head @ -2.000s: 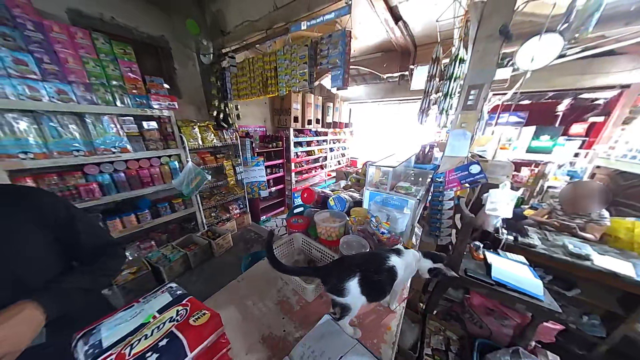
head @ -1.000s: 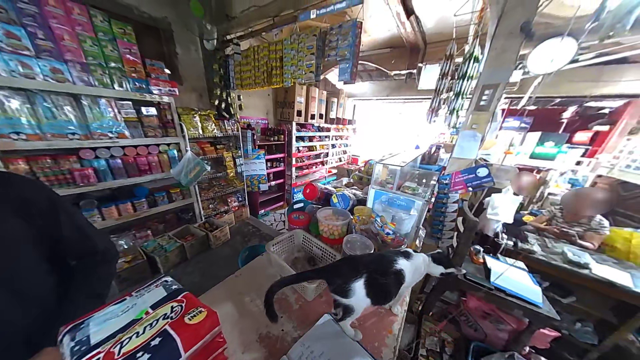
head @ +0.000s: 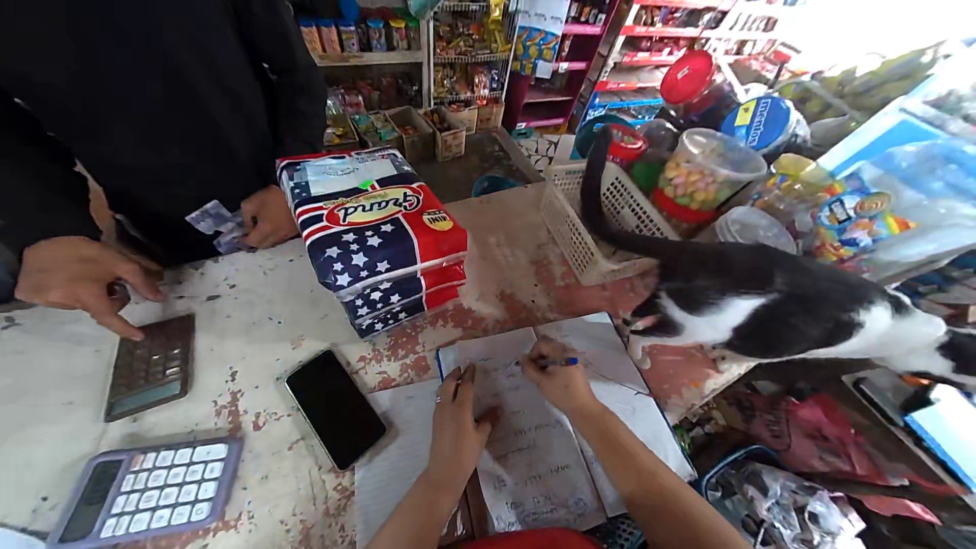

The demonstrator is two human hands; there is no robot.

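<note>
An open notebook (head: 518, 450) with handwriting lies in front of me on the worn counter. My right hand (head: 555, 372) holds a blue pen (head: 566, 361) over the upper part of its page. My left hand (head: 461, 412) rests on the page's left side, with a thin dark object, perhaps a pen, between its fingers. A smartphone (head: 335, 409) with a dark screen lies left of the notebook. Farther left are a purple calculator (head: 152, 488) and a dark calculator (head: 152, 366). Beyond the notebook stands a stack of Grand plastic packs (head: 374, 236).
Across the counter a person in black (head: 152, 99) touches the dark calculator with one hand and holds banknotes (head: 219, 223) in the other. A black and white cat (head: 762, 305) stands at the right, beside a plastic basket (head: 595, 221) and candy tubs (head: 705, 171). Stocked shelves stand behind.
The view has tipped down to the counter, bringing both my hands, the phone and the calculators into sight. The cat remains on the right side of the counter.
</note>
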